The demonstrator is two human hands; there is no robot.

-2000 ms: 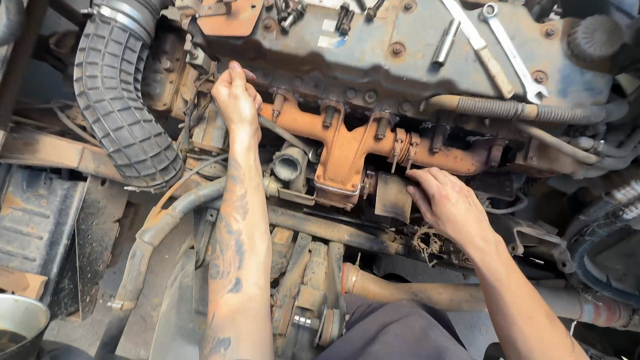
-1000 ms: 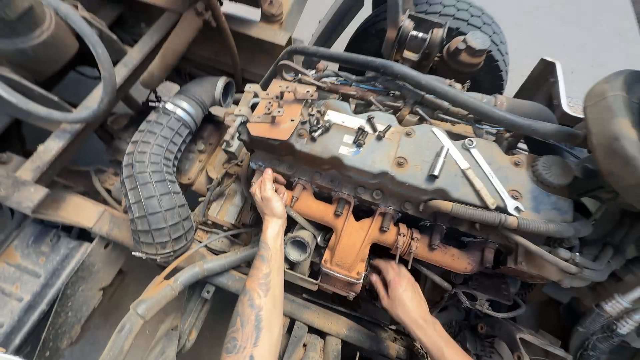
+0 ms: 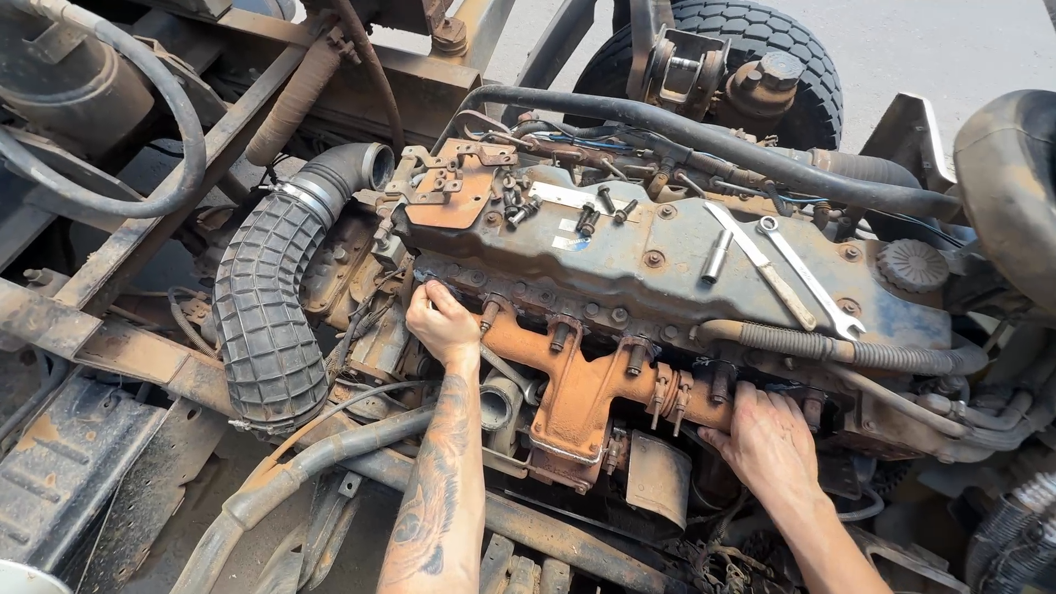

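Note:
My left hand grips the left end of a rusty exhaust manifold, its fingers curled against the side of the cylinder head. Over the manifold's right end lies my right hand, thumb below and fingers behind, partly hidden. Bolts stick out along the manifold. On the grey valve cover rest a knife, a combination wrench, a deep socket and several loose bolts. Another wrench shows just right of my left wrist.
A ribbed rubber intake hose curves down at left, its upper mouth uncovered. Frame rails cross the left side. A long black pipe runs behind the engine, before a tyre. A corrugated hose lies right of the manifold.
My right hand has moved right along the manifold, from beside its middle outlet to its right end. My left hand remains at the left end. The view has shifted to show more behind the engine.

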